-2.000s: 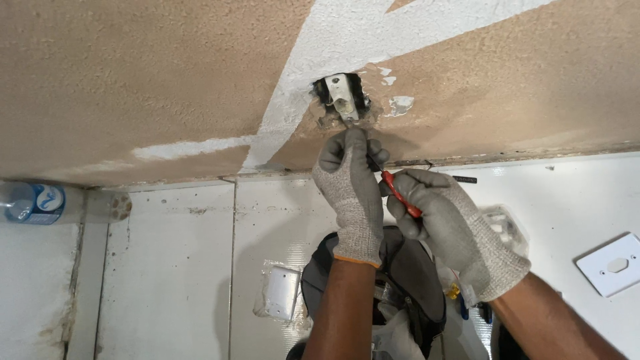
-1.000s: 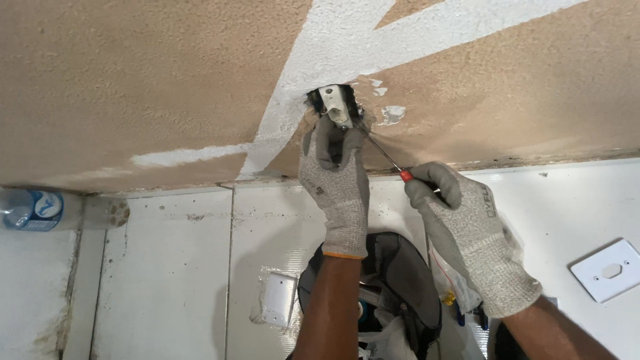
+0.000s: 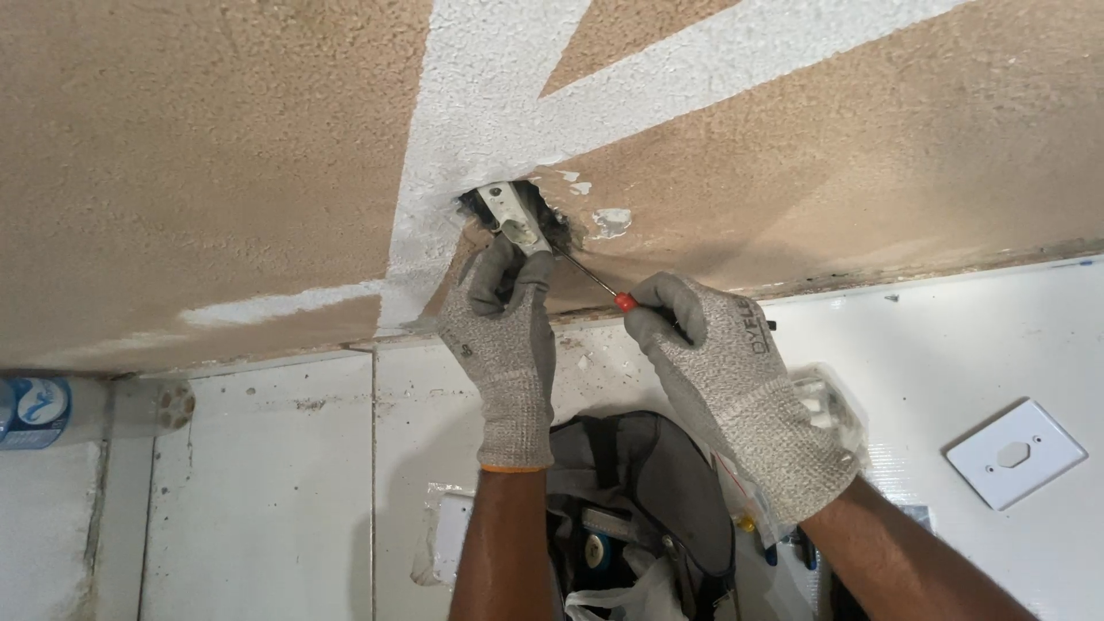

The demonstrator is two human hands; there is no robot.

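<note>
My left hand (image 3: 509,345), in a grey coated knit glove, grips the lower end of a white electrical outlet module (image 3: 515,217) between thumb and fingers. The module sits tilted in front of a rough wall opening (image 3: 552,211). In my right hand (image 3: 733,379), gloved alike, is a screwdriver (image 3: 625,302) with a red handle end and a thin metal shaft. The shaft points up and left, its tip at the module's lower right edge. Whether the tip sits in a screw cannot be told. Most of the handle is hidden by my fingers.
An open dark grey bag (image 3: 647,466) with things inside stands below my hands. A white outlet cover plate (image 3: 1016,453) lies at the right on white tile. A packaged white plate (image 3: 450,526) is left of the bag. A clear plastic bottle (image 3: 78,410) lies far left.
Two seconds ago my hands were close together below the module. My right hand has since moved away from the left, and the screwdriver's shaft shows beside the module.
</note>
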